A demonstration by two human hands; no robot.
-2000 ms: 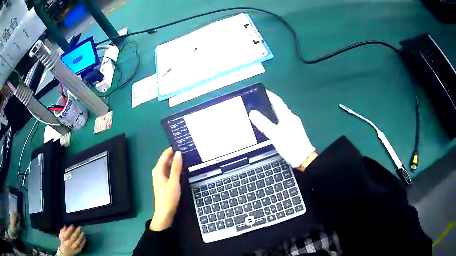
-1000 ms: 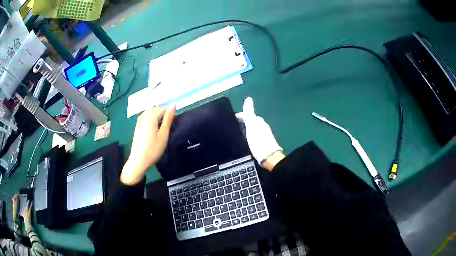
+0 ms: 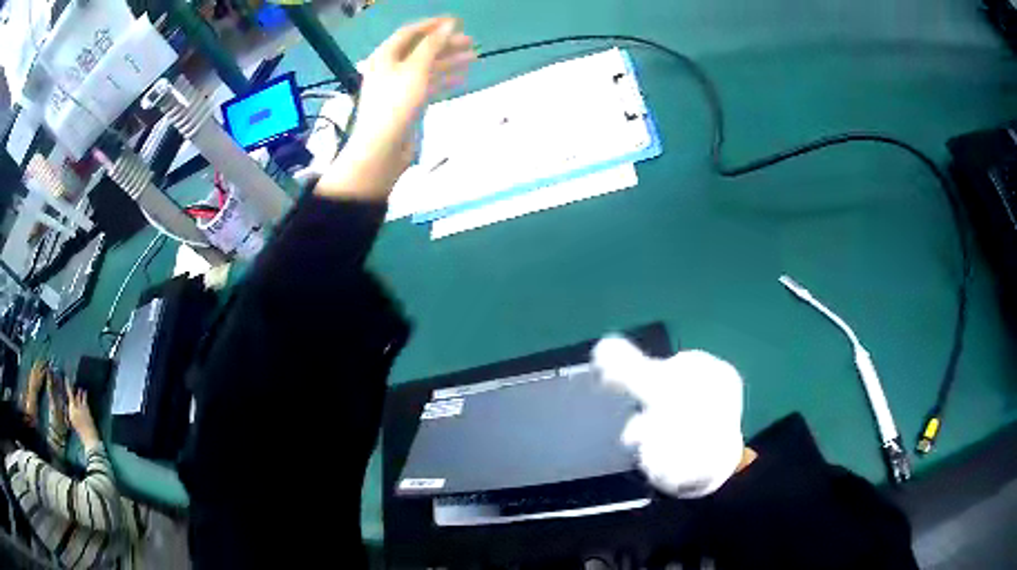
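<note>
The mini laptop (image 3: 524,429) lies on a black foam mat (image 3: 652,337) in front of me. Its flat grey side with small labels faces up, and a strip of its silver keyboard deck shows below. My gloved right hand (image 3: 683,418) is over its right end, fingers curled and thumb pointing left; its grip is partly hidden and blurred. My bare left hand (image 3: 418,84) is raised forward at the clipboard's left side, away from the laptop, fingers extended, nothing seen in it.
A clipboard with forms (image 3: 535,134) lies ahead. A white adapter lead (image 3: 864,367) and black cable (image 3: 961,278) lie right. A dark laptop stack (image 3: 993,184) is far right. Small monitor (image 3: 264,115), pen cup (image 3: 232,226) and closed laptop (image 3: 136,356) are left. Another person (image 3: 67,479) sits far left.
The laptop's screen part has come down over most of the keyboard. My left hand has let go and moved up and forward. My right hand has moved to the laptop's right end.
</note>
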